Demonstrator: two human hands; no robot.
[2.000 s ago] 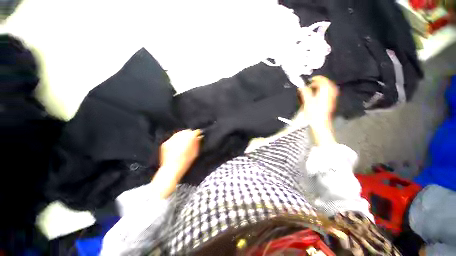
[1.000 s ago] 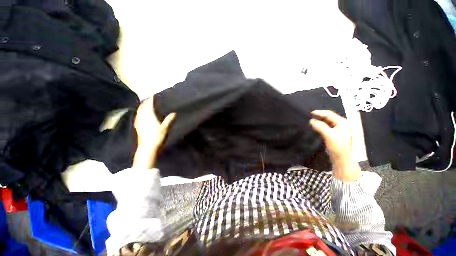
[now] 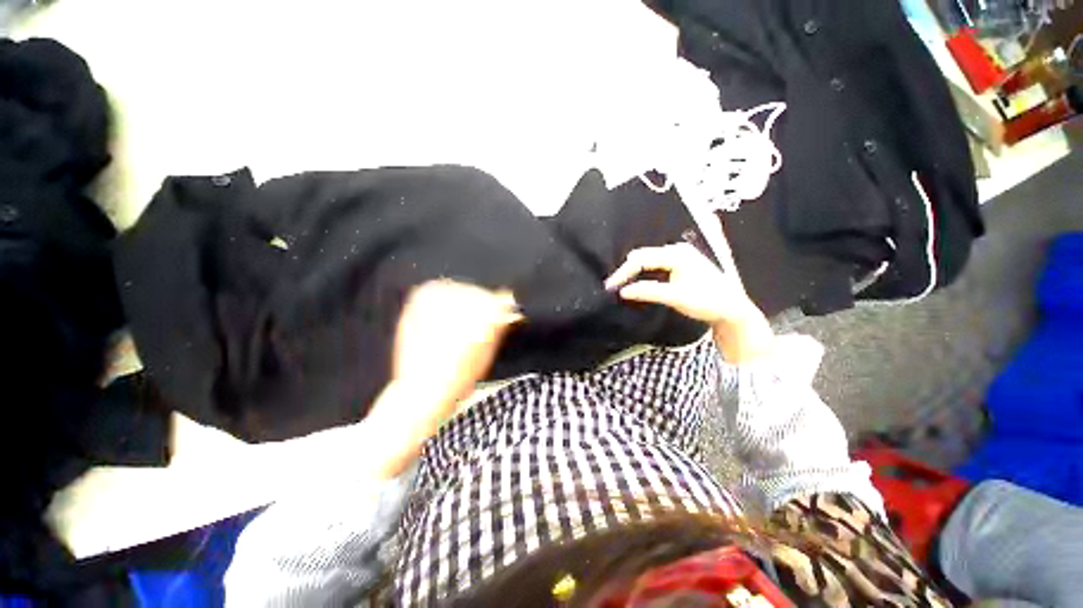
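Note:
A black garment (image 3: pixel 392 261) lies bunched across the near side of the pale table, its near edge close to the checked apron. My left hand (image 3: pixel 445 339) is closed on the garment's near part, fingertips pinching the cloth. My right hand (image 3: pixel 683 285) is on the garment's right part, thumb and forefinger close together on a fold. The fine detail between the fingertips is too blurred to tell. A white cord bundle (image 3: pixel 739 166) lies in loose loops beyond my right hand, by the gap between this garment and the right pile.
Black garments with buttons (image 3: pixel 849 178) are piled at the right, a white cord end (image 3: pixel 930 238) hanging from them. More black garments (image 3: pixel 42 249) lie at the left. Red items (image 3: pixel 980 59) stand at the upper right. A person's grey-blue clothed leg (image 3: pixel 1015 540) shows at the lower right.
The garment, spread wide between my hands one second ago, now lies bunched and flatter. My hands have come closer together near its middle. The view has shifted towards the right.

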